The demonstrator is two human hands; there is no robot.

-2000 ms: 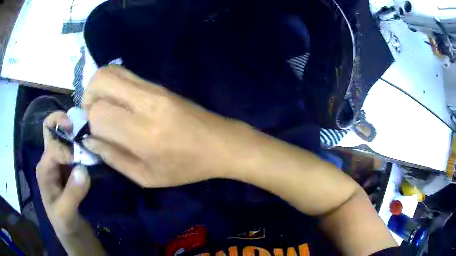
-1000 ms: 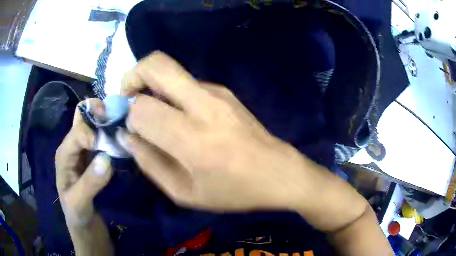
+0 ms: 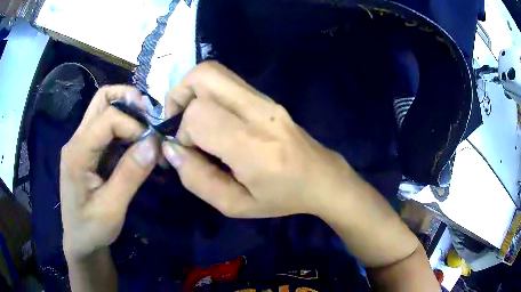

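Observation:
A dark navy denim garment (image 3: 320, 74) covers the lap and the middle of the view, with a curved, pale-stitched edge at the right. My left hand (image 3: 105, 159) pinches a narrow dark strip of its seam (image 3: 132, 112) between thumb and fingers. My right hand (image 3: 240, 148) is close against it, its thumb and fingertips pinching the same strip. White lining cloth (image 3: 180, 57) shows behind the fingertips. Whether my right fingers also hold a small tool is hidden.
A white table top (image 3: 91, 25) lies at the upper left, with striped fabric (image 3: 154, 48) over its edge. A white sewing machine (image 3: 510, 65) stands at the right edge. More white table (image 3: 485, 188) lies at the right, with small yellow and red items below.
The white-blue cloth bunched between my fingers is mostly out of sight, and a dark strip is pinched there. Both hands' fingertips have come together. The view has shifted, moving the garment rightward.

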